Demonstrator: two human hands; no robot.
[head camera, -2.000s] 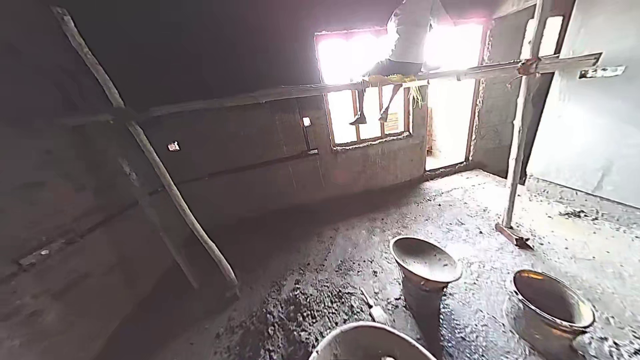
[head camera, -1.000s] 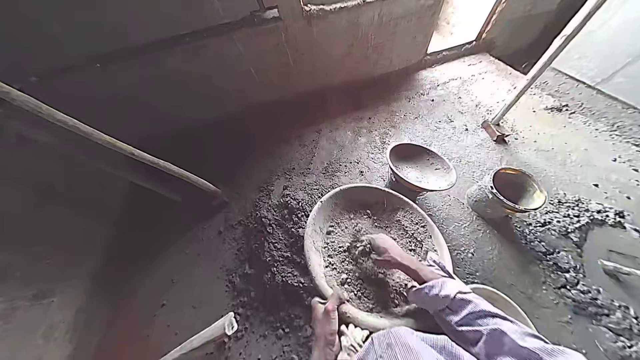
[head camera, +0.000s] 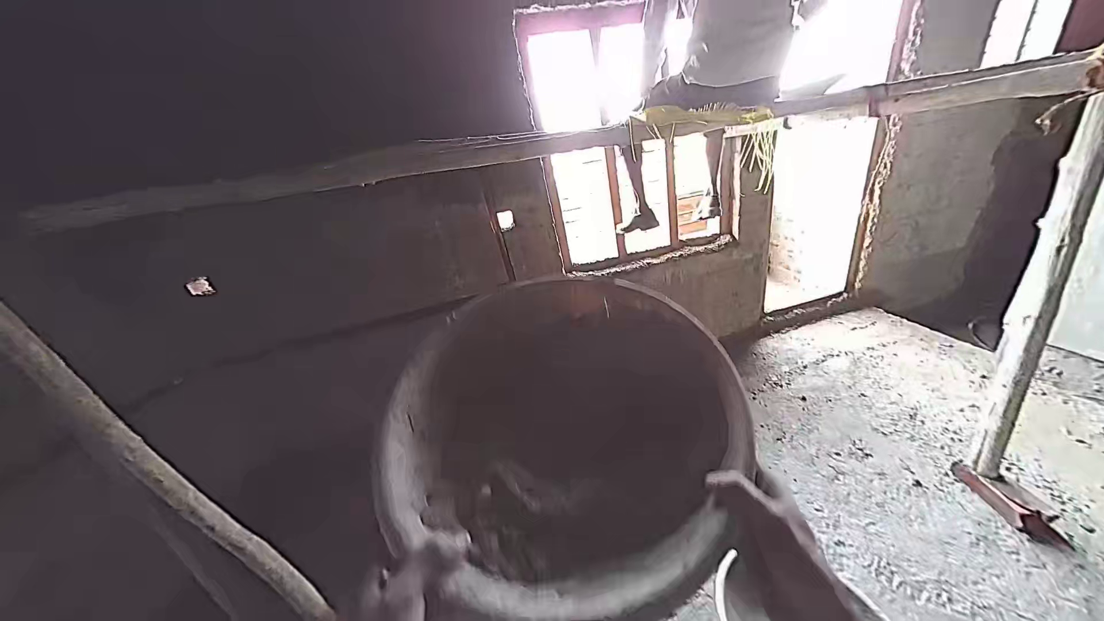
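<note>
A large round basin (head camera: 733, 414) is held up before me, tilted so that its dark inside shows. My left hand (head camera: 418, 569) grips its rim at the lower left, blurred. At the lower right my right hand (head camera: 759, 517) holds the rim, with the thumb or a finger over the edge. Some material lies low inside the basin; it is too dark and blurred to tell its amount. Part of another pale rim (head camera: 729, 586) shows beneath my right forearm.
A person (head camera: 733, 52) sits on a horizontal scaffold pole (head camera: 414, 164), legs hanging before the window. One wooden pole (head camera: 155, 474) leans at left; an upright post (head camera: 1035, 302) stands on a wood block (head camera: 1009, 504) at right. Behind is a doorway (head camera: 819, 216).
The basin has risen from the floor and both hands now hold its rim. My right hand has left the mortar-like mix inside. The view has swung up toward the window.
</note>
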